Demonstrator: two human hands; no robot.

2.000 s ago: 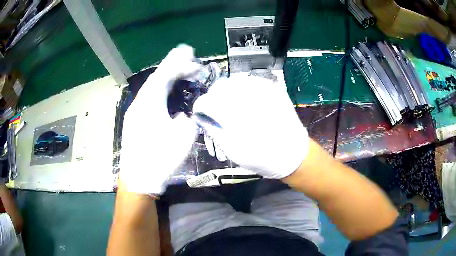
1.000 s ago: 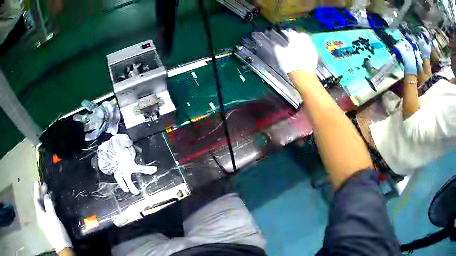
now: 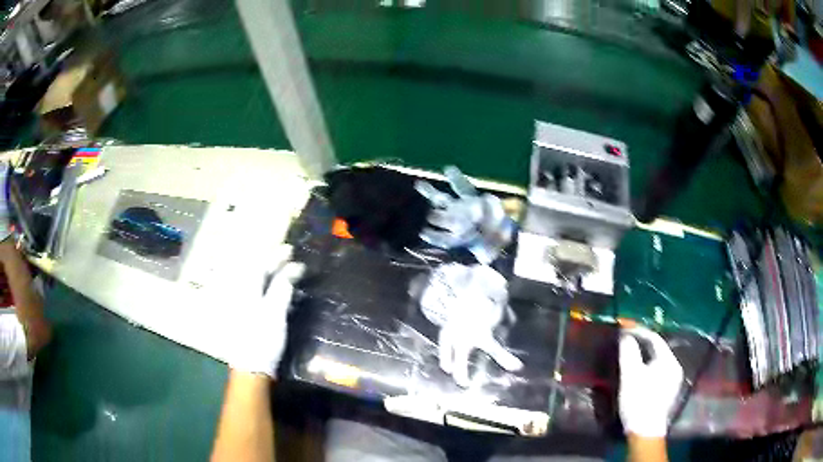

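Observation:
My left hand [image 3: 262, 320] is in a white glove at the border of the cream surface and the black bench. Its fingers look slightly apart and no object shows in it. My right hand [image 3: 650, 383] is gloved, over the dark-red part near the front edge. It is blurred, its fingers look bent, and whether it holds something small cannot be told. Crumpled white gloves [image 3: 465, 316] lie on the black bench between the hands, with bluish-grey gloves [image 3: 465, 217] behind them. The screw feeder [image 3: 577, 185] stands behind, left of my right hand.
Silver-black bars [image 3: 774, 307] lie in a row at the right. A black cloth heap [image 3: 379, 203] lies behind the gloves. A white-and-black strip [image 3: 469, 417] is at the front edge. A car-picture mat [image 3: 153, 235] lies left. Another person's arm [image 3: 23, 293] shows far left.
The view has swung left. My right hand has come away from the row of bars at the right to the bench's front part. My left hand is still by the bench's left border.

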